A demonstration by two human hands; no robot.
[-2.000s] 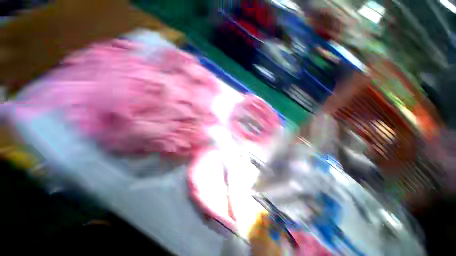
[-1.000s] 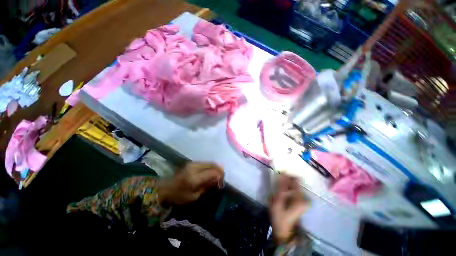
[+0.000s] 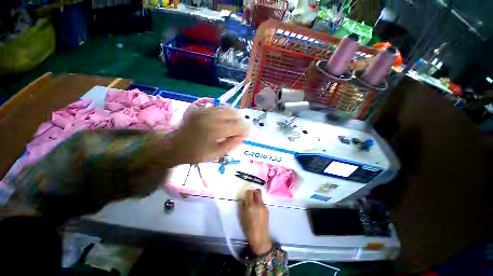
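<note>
The white sewing machine point(image 3: 319, 144) has a blue stripe and lettering. My left hand point(image 3: 208, 135), in a patterned sleeve, reaches across the machine's needle end and covers part of it. Its fingers are blurred; no held thing can be made out. My right hand point(image 3: 254, 215) is over the front of the white table, fingers bent together near a pale spot; what they hold is unclear. White elastic point(image 3: 226, 223) hangs over the table's front edge beside it. A pink band point(image 3: 189, 191) lies left of the needle area, under glare. A crumpled pink piece point(image 3: 280, 180) lies beside the black slotted guide point(image 3: 250, 177).
A pink heap point(image 3: 135, 110) lies at the left, partly behind my sleeve. A small metal part point(image 3: 169, 204) and a black rectangle point(image 3: 334, 221) lie near the front. The lit panel point(image 3: 338, 168) is at right. Pink cones point(image 3: 342, 56) and an orange basket point(image 3: 278, 56) stand behind.
The view has swung toward the machine's right side and is sharper. My left hand has moved from the table's front edge up over the machine's needle end. My right hand stays near the front.
</note>
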